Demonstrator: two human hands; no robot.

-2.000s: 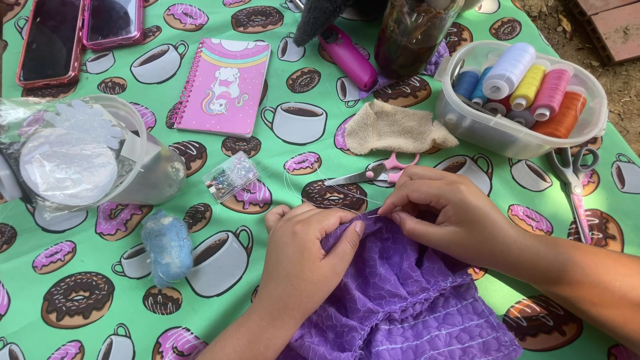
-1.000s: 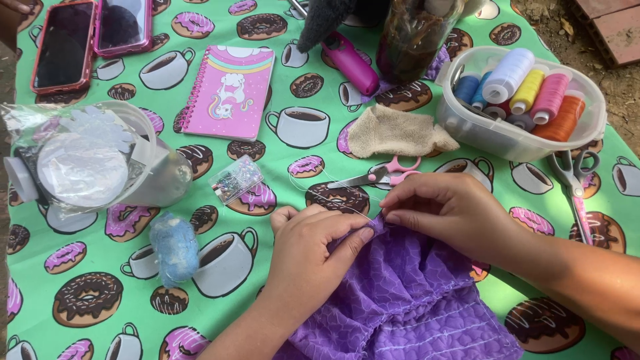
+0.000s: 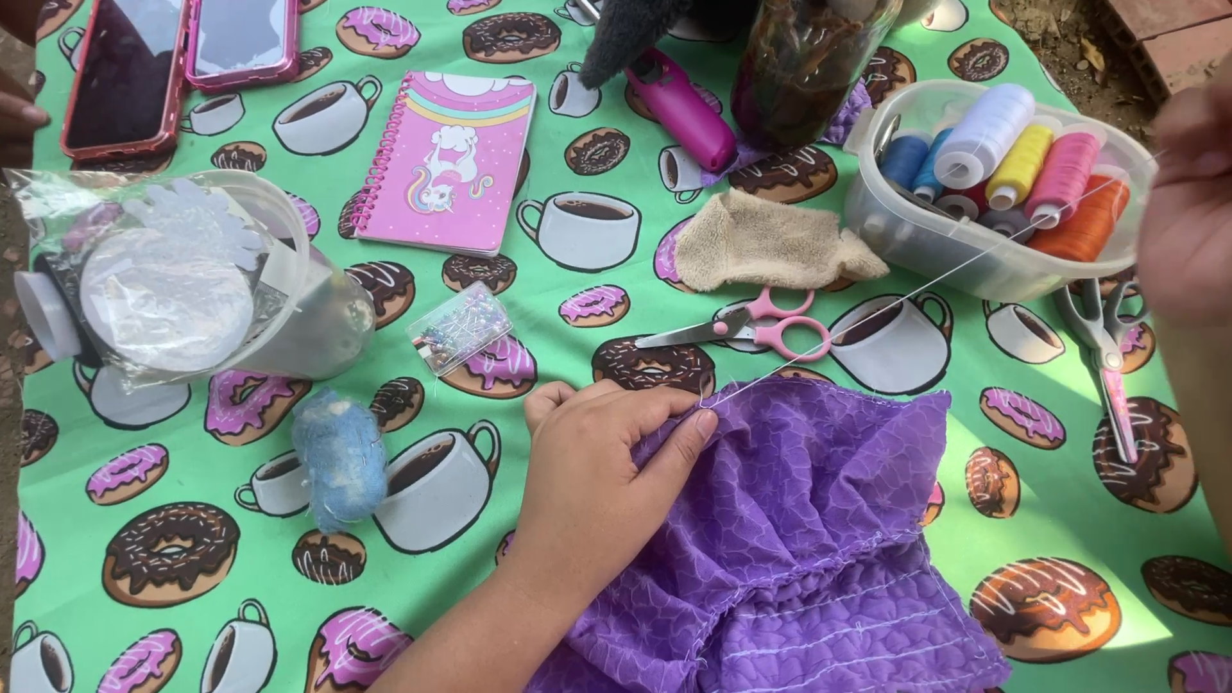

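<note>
My left hand (image 3: 616, 462) pinches the top edge of a purple patterned cloth (image 3: 818, 481) between thumb and fingers. From that edge a pale thread (image 3: 924, 287) runs taut up and right, over the tub of spools, to my right hand (image 3: 1193, 202), which is blurred at the right edge; its fingertips seem closed on the thread, and no needle can be made out. Light stitched rows cross the lower cloth. Pink-handled scissors (image 3: 791, 337) lie just beyond the cloth, beside a beige fabric piece (image 3: 770, 241). A clear box of pins (image 3: 462, 329) lies left of them.
A plastic tub (image 3: 1001, 269) holds thread spools. Grey-handled scissors (image 3: 1107, 356) lie at right. On the left are a blue stuffed pincushion (image 3: 339, 460), a clear container (image 3: 332, 332), a spiral notebook (image 3: 448, 164) and two phones (image 3: 125, 87). Another person's fingers (image 3: 21, 115) show at the left edge.
My right hand has moved from the cloth edge beside my left hand out to the far right, and the thread is now drawn straight. My left hand still holds the cloth.
</note>
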